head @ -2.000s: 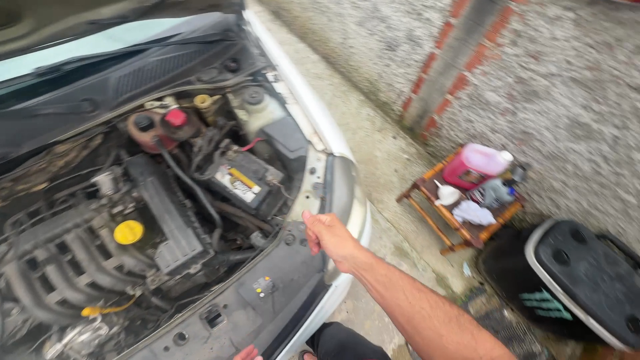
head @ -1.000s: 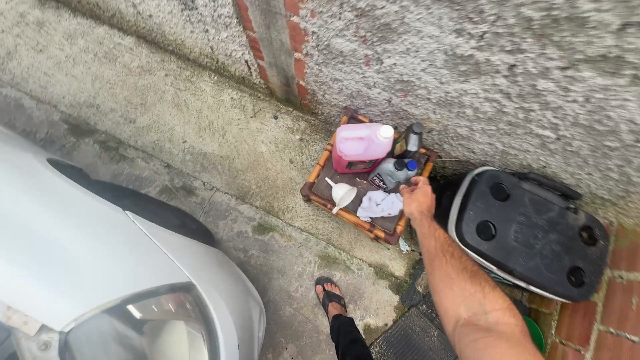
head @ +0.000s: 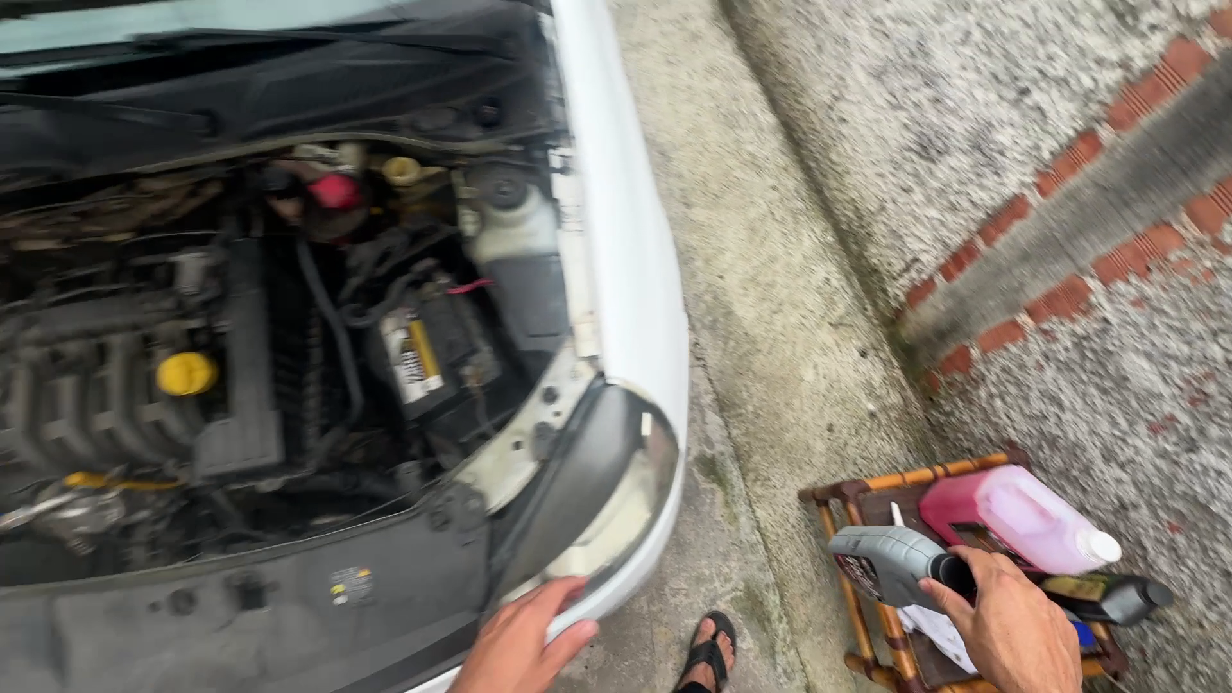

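Note:
My right hand (head: 1020, 616) grips a grey plastic bottle (head: 890, 563) by its black cap end, over a small bamboo table (head: 847, 500). A jug of pink liquid (head: 1011, 515) lies just behind the bottle, and a dark bottle (head: 1102, 595) is close to my right hand's fingers. A white cloth (head: 938, 635) shows partly below the bottle. My left hand (head: 529, 635), fingers spread, is at the car's front edge beside the headlight (head: 616, 500); whether it touches the body cannot be told.
The open engine bay fills the left, with a yellow oil filler cap (head: 188, 373), a battery (head: 423, 361), a red cap (head: 335, 191) and a yellow dipstick handle (head: 115, 480). A rough wall (head: 1107, 414) stands at the right. My sandalled foot (head: 710, 650) is on the concrete between car and table.
My right hand has lifted the grey bottle, which stood on the bamboo table one second ago. My left hand has come into view by the headlight. The view has swung back to the car.

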